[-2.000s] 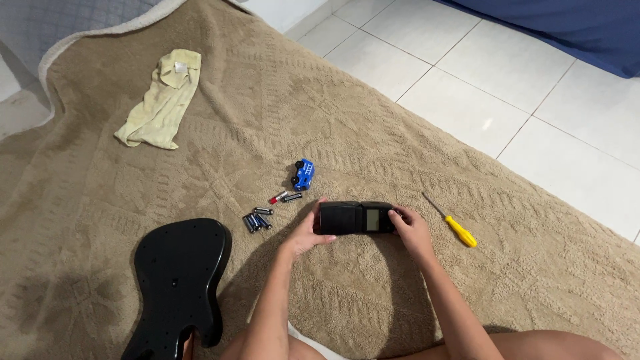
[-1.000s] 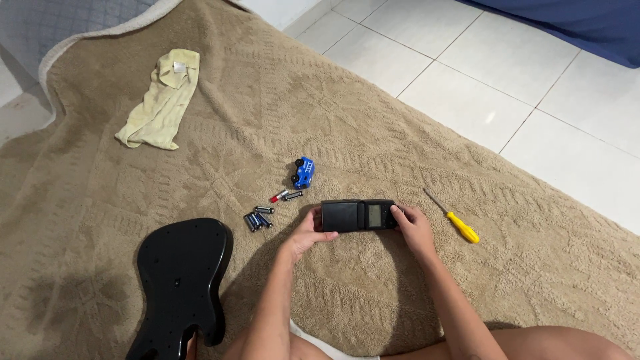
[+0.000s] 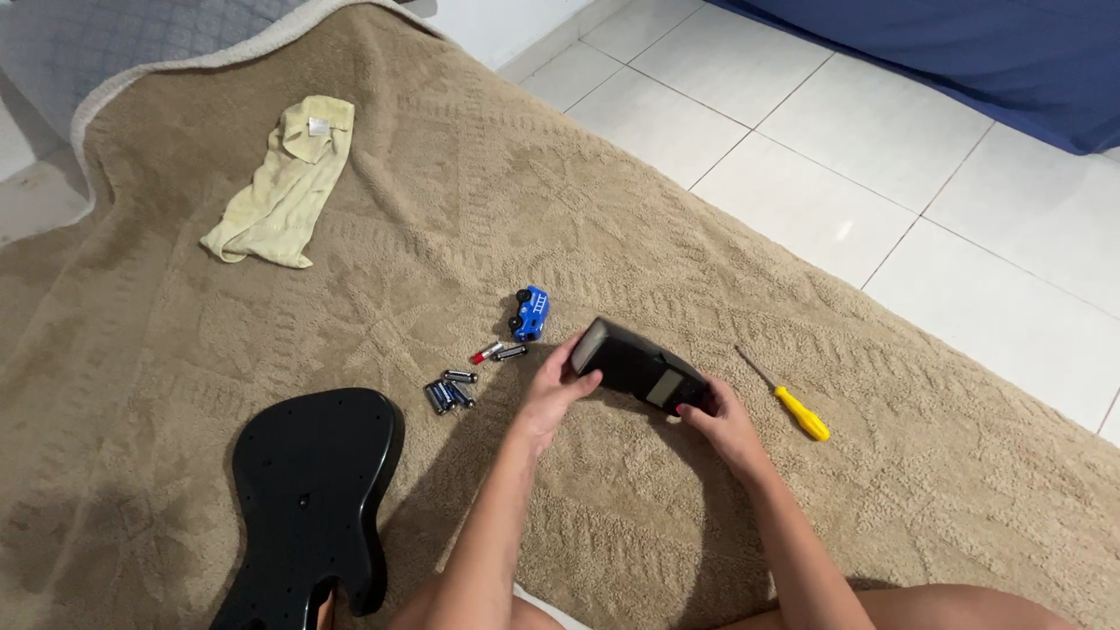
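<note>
A black camera flash unit (image 3: 626, 366) with a small grey display is held between both hands above the blanket. My left hand (image 3: 553, 389) grips its head end, near the pale flash window. At the display end, my right hand (image 3: 719, 422) has its thumb on the control face. Left of my left hand lie several dark AA-type batteries (image 3: 448, 394) and a red-and-silver battery (image 3: 486, 353). Just above them a blue toy car (image 3: 529, 313) rests on its side. A yellow-handled screwdriver (image 3: 801, 413) lies to the right of my right hand.
A black guitar-shaped body (image 3: 315, 490) lies at the lower left. A pale yellow cloth (image 3: 289, 188) sits at the upper left. All rest on a brown textured blanket (image 3: 595, 542), whose edge runs diagonally beside a white tiled floor (image 3: 822, 166). Blue fabric (image 3: 980, 52) hangs at the upper right.
Both hands have tilted and turned the flash unit; it now slants down to the right, and its pale flash window shows at the left end. Both hands keep their hold.
</note>
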